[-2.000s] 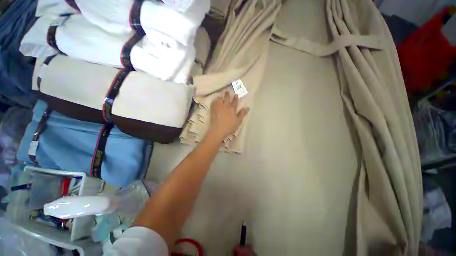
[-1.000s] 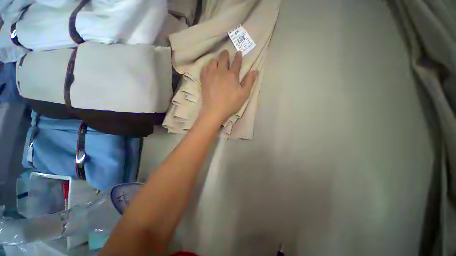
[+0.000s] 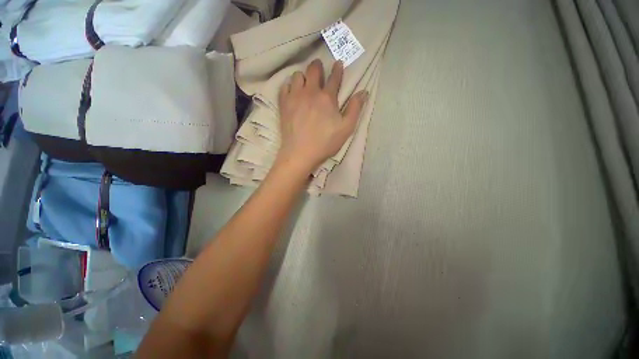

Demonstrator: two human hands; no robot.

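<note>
A pleated beige curtain panel (image 3: pixel 361 151) lies on the beige table, its stepped, folded end towards me. A small white label (image 3: pixel 342 43) with dark print lies on the cloth, just beyond my fingertips. My left hand (image 3: pixel 315 112) rests flat on the panel with its fingers apart and holds nothing. The fingertips are at or very near the label's lower edge; I cannot tell if they touch it. My right hand is out of the picture.
Strapped bundles, white, cream (image 3: pixel 154 98), brown and light blue (image 3: pixel 136 217), are stacked at the left. A spray bottle (image 3: pixel 165 280) and a tray (image 3: pixel 63 245) with clear plastic stand lower left. Grey-beige folded cloth (image 3: pixel 602 91) hangs along the right edge.
The view has moved closer to the panel. The pen and my right fingers, and the red scissors handle, have left the picture. My left hand stays on the panel beside the label.
</note>
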